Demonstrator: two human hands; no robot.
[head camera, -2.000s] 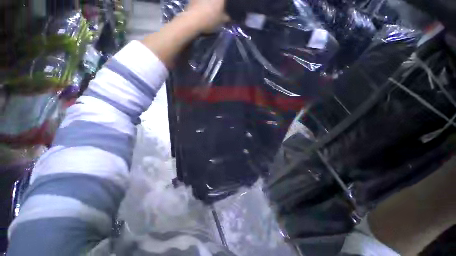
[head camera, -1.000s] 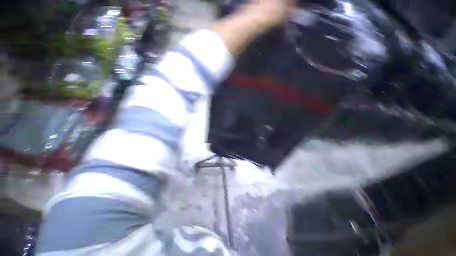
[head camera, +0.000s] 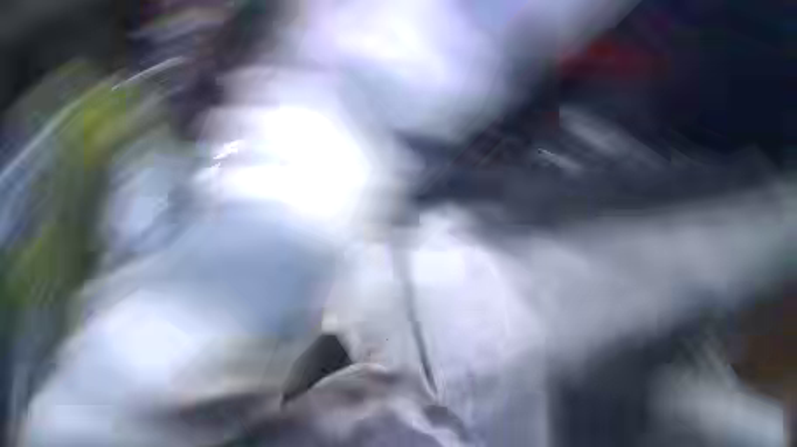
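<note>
The view is strongly blurred. Dark bagged garments (head camera: 699, 113) fill the upper right, with a red patch (head camera: 612, 61) and pale film streaks on them. The striped sleeve of my left arm (head camera: 218, 262) runs up from the lower left as a white and grey-blue smear; no left hand can be made out. A brown blur (head camera: 773, 340) at the right edge may be part of my right arm; no right hand shows.
A yellow-green and whitish blur of bagged goods (head camera: 87, 131) stands at the left. A thin dark floor bar (head camera: 415, 314) crosses the pale floor (head camera: 481, 306) in the lower middle. A broad pale band (head camera: 647, 262) reaches to the right edge.
The view has swung and blurred. The dark garments with the red stripe now appear further up and right. My left hand, seen earlier at the top against the garments, no longer shows.
</note>
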